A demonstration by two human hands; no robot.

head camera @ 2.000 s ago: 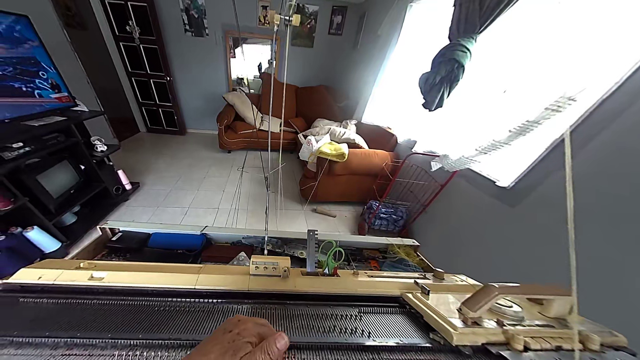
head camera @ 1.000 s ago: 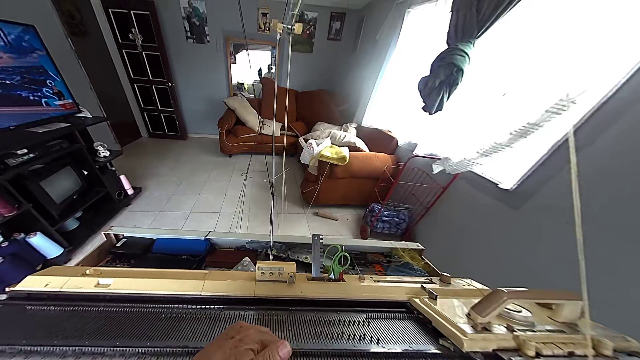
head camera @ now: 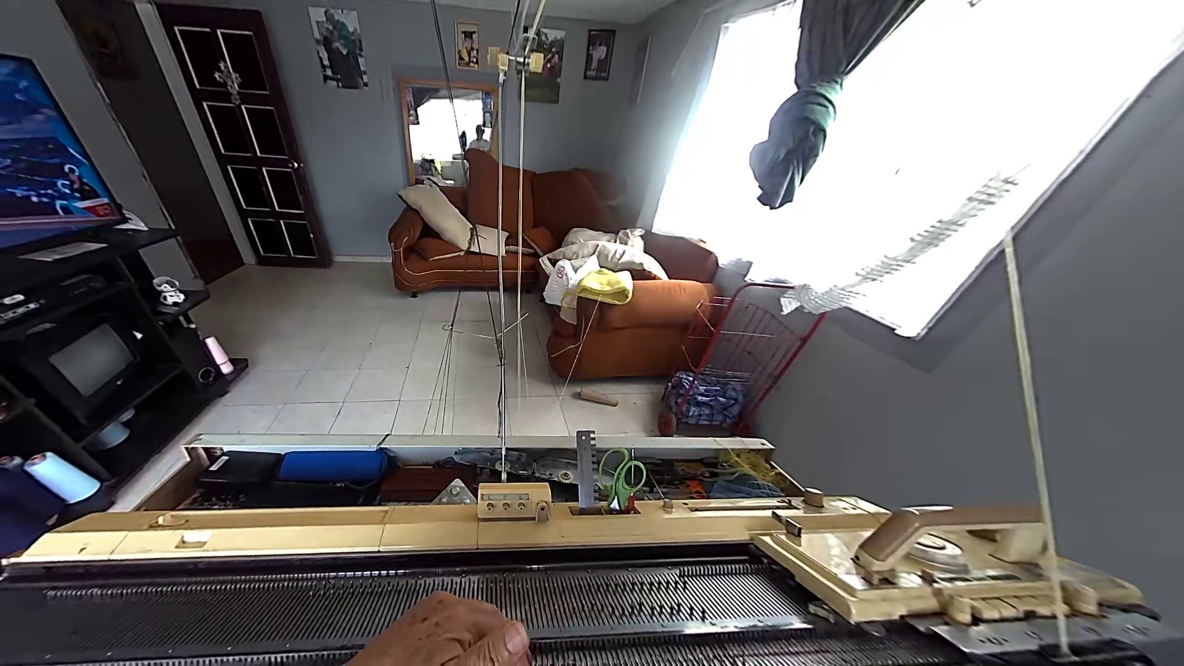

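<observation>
A knitting machine with a long black needle bed (head camera: 277, 601) spans the bottom of the view. My left hand (head camera: 453, 634) is low over the bed, left of the middle, with its back up and fingers curled. Its fingertips are hidden, so whether it holds anything does not show. To the right, a cream carriage (head camera: 934, 560) with a handle sits on the bed, and a strand of yarn (head camera: 1029, 398) runs down to it. Some needles (head camera: 657, 597) stand out of line right of my hand. A row counter (head camera: 513, 501) sits on the rear rail. My right hand is out of view.
Behind the rail, an open tray (head camera: 416, 442) holds green-handled scissors (head camera: 624, 476), a notched metal strip (head camera: 586, 472) and a blue case (head camera: 333, 465). Yarn strands hang from a mast (head camera: 502, 277). Beyond are an orange sofa (head camera: 638, 324), a red cart (head camera: 749, 342) and a television stand (head camera: 157, 407).
</observation>
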